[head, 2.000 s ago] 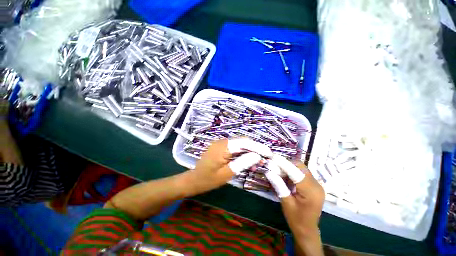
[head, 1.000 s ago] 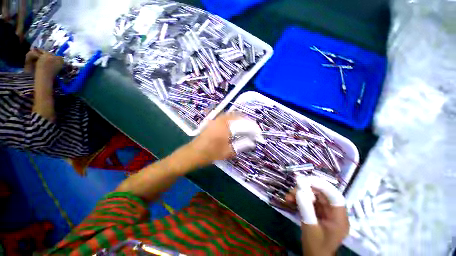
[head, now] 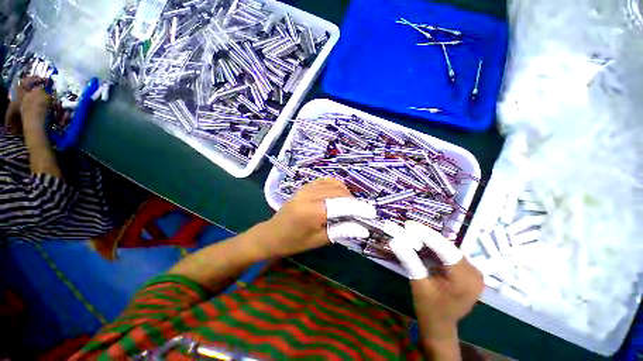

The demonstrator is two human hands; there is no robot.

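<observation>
My left hand (head: 317, 215), with white covers on its fingers, pinches a slim silver piece (head: 384, 227) over the smaller white tray (head: 273, 192). My right hand (head: 448, 278), also with white finger covers, meets the piece's other end with its fingertips. The fingers hide much of the piece, and its exact parts are blurred. Slim silver and dark red part-assembled pieces (head: 381, 162) fill this tray. The large white tray (head: 302, 88) at the upper left holds shiny metal tubes (head: 243, 67), partly under clear plastic.
A blue tray (head: 381, 70) behind holds several thin-stemmed pieces (head: 446, 60). At right, a white tray (head: 550, 324) holds small white fittings (head: 511, 236) beside crinkled clear plastic (head: 571, 92). Another person's hands (head: 32, 99) and striped sleeve are at far left, near a red stool (head: 155, 229).
My hands were apart over the smaller tray one second ago and have come together around a slim piece. The camera view has shifted, moving the trays up and left in the picture.
</observation>
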